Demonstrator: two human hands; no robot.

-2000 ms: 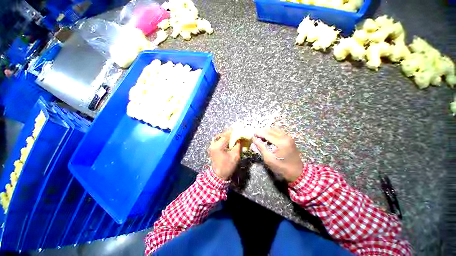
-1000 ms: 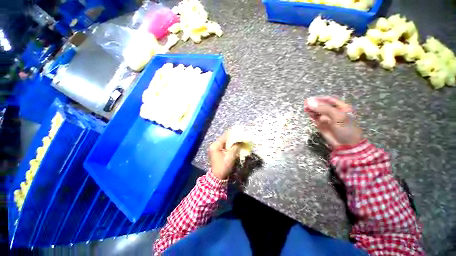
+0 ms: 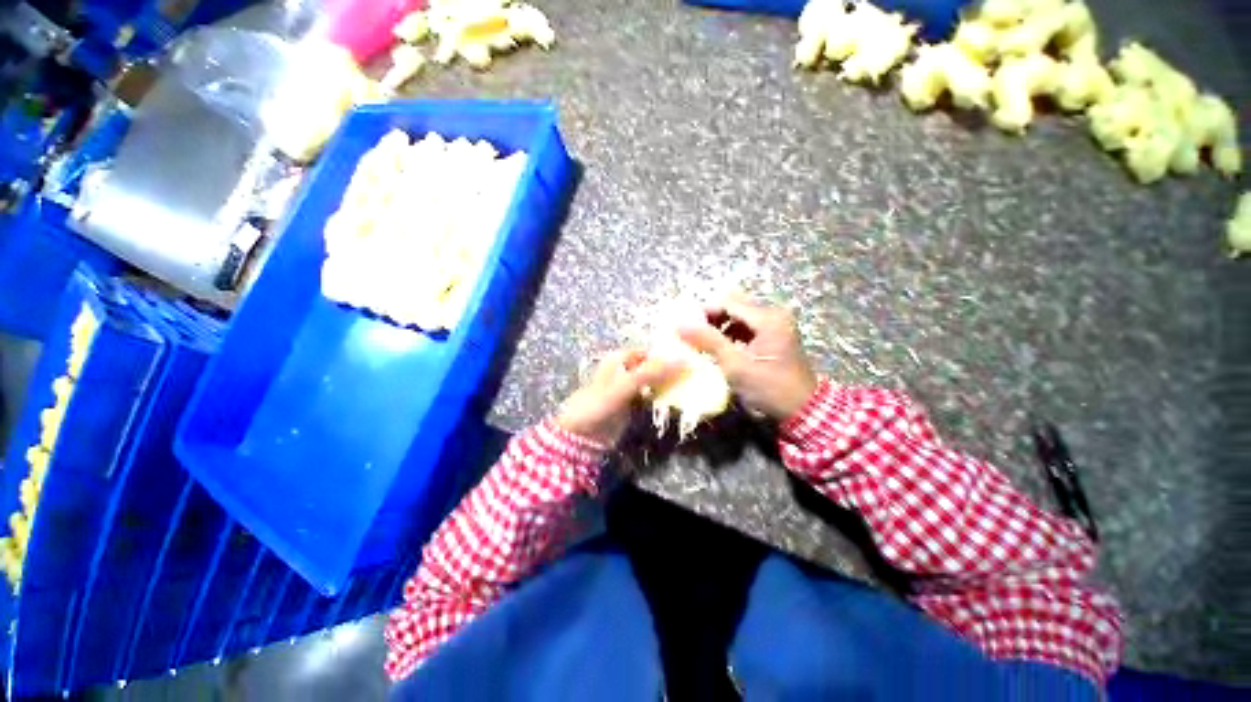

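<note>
A pale-yellow toy piece [image 3: 690, 395] with ragged strands hanging from its lower side is between my two hands, just above the near edge of the table. My left hand [image 3: 604, 394] holds it from the left. My right hand [image 3: 764, 359] is at its upper right, fingers bent onto it; the fingertips are blurred, and I cannot tell whether they hold a tool. Fine pale trimmings [image 3: 727, 284] lie on the table beyond my hands.
A blue tray [image 3: 371, 453] with rows of pale pieces [image 3: 419, 231] stands at left, above stacked blue crates [image 3: 137, 507]. Untrimmed yellow pieces [image 3: 1008, 62] lie at the far right. A dark pen-like tool [image 3: 1063, 473] lies at right. A silver scale [image 3: 179, 172] and plastic bags stand far left.
My right hand, held apart and open to the right a second ago, is back at the piece. The piece now shows lower between both hands, its strands pointing down. The view has shifted.
</note>
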